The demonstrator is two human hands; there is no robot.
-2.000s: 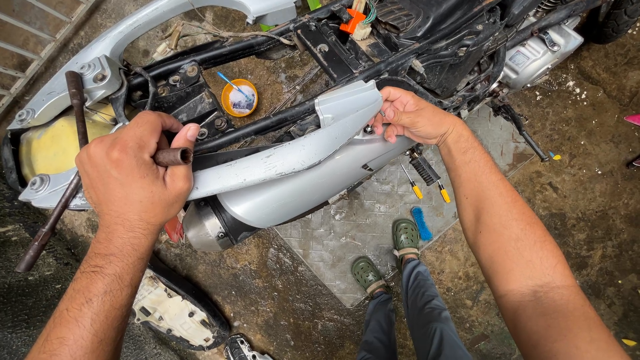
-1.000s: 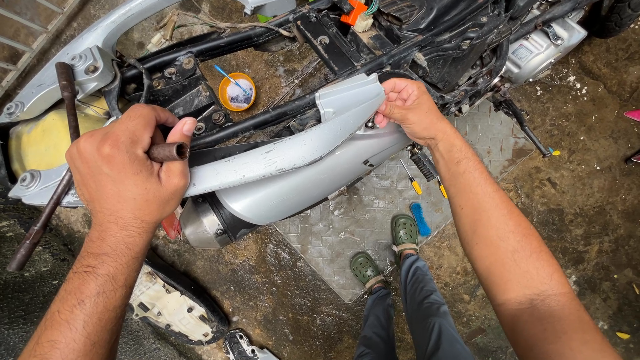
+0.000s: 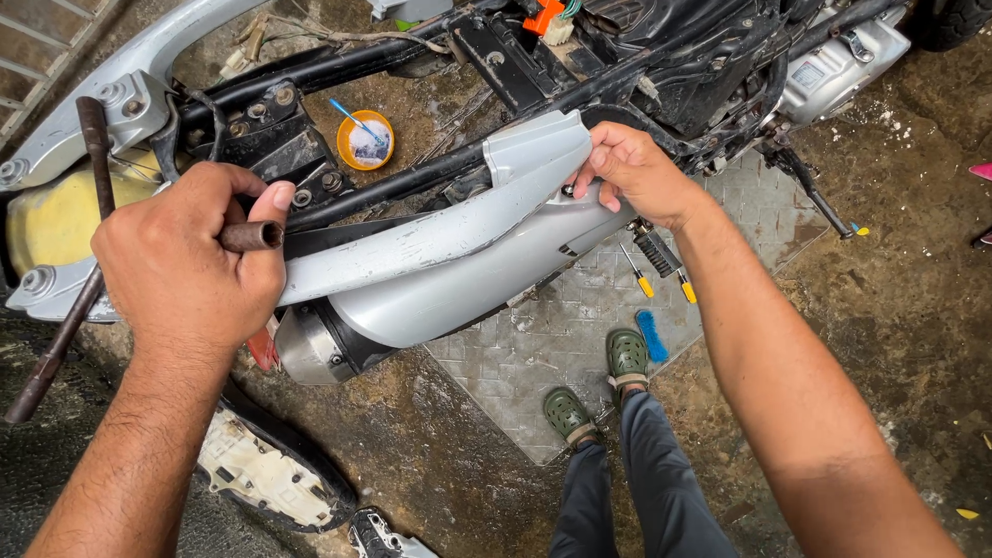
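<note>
My left hand point(image 3: 198, 260) is closed around a rusty multi-armed socket wrench point(image 3: 94, 159); one hollow socket end pokes out past the thumb. That hand is over the rear of a scuffed silver grab rail point(image 3: 403, 252) on a partly stripped motorcycle. At the rail's front end, my right hand point(image 3: 632, 170) pinches its edge with thumb and fingers, beside a small dark bolt point(image 3: 568, 190). Below the rail lies a silver exhaust cover point(image 3: 465, 291) over the muffler point(image 3: 310, 345). The black frame tube point(image 3: 411, 174) runs behind the rail.
An orange bowl point(image 3: 343, 143) with white powder and a blue brush stands beyond the frame. Yellow-handled screwdrivers point(image 3: 645, 287) and a blue brush point(image 3: 652, 335) lie on the metal floor plate point(image 3: 496, 380). The removed seat point(image 3: 271, 473) rests upside down at lower left. A kickstand point(image 3: 814, 194) juts out right.
</note>
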